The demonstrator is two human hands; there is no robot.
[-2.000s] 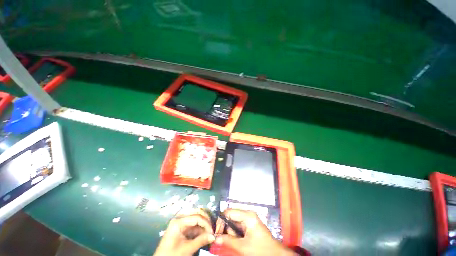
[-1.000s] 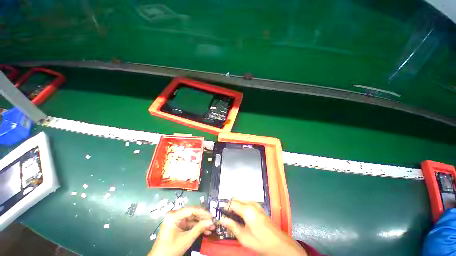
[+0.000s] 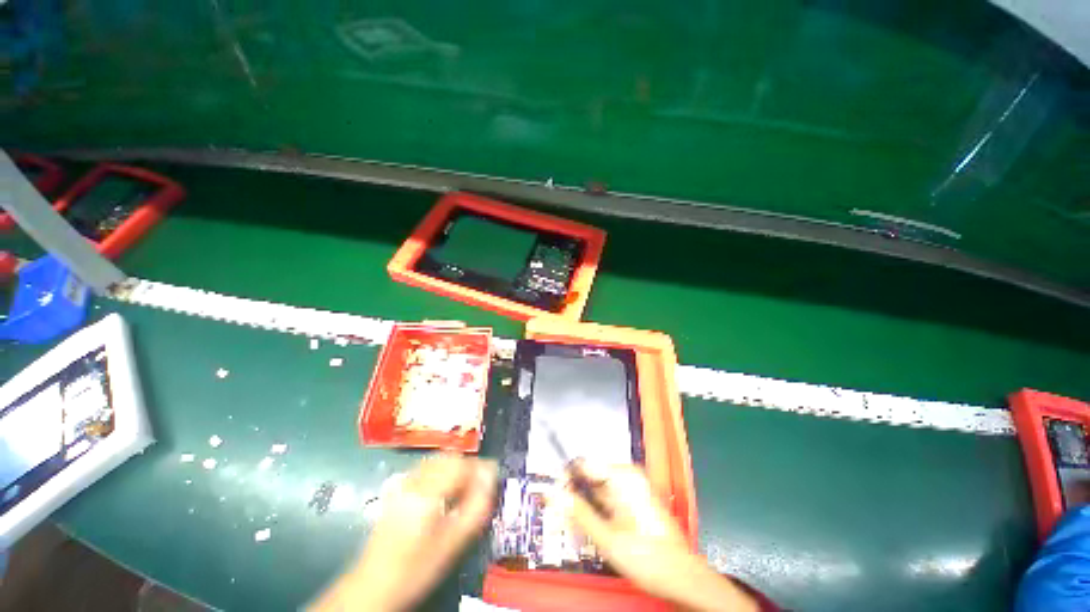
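An open tablet unit (image 3: 581, 401) lies in an orange-red frame (image 3: 675, 436) in front of me, its circuit board (image 3: 547, 526) at the near end. My right hand (image 3: 628, 526) is over the board's right side and grips a thin dark pen-like tool (image 3: 586, 482), tip pointing up and left over the silver rectangle. My left hand (image 3: 430, 514) is blurred, left of the tablet and just below the red parts bin (image 3: 427, 385); its fingers are curled and I cannot tell if it holds anything. The bin holds many cream pieces.
Small pale squares (image 3: 279, 448) lie scattered on the green bench. Another framed tablet (image 3: 500, 255) is on the conveyor beyond the white strip. A white-framed tablet (image 3: 134, 412) and blue bin (image 3: 48, 299) are at left. A red-framed tablet (image 3: 1038, 448) and blue sleeve (image 3: 1058, 574) are at right.
My hands have moved apart. The left moved left off the tablet's edge. The right lifted, its tool now pointing up the tablet. The board is more exposed.
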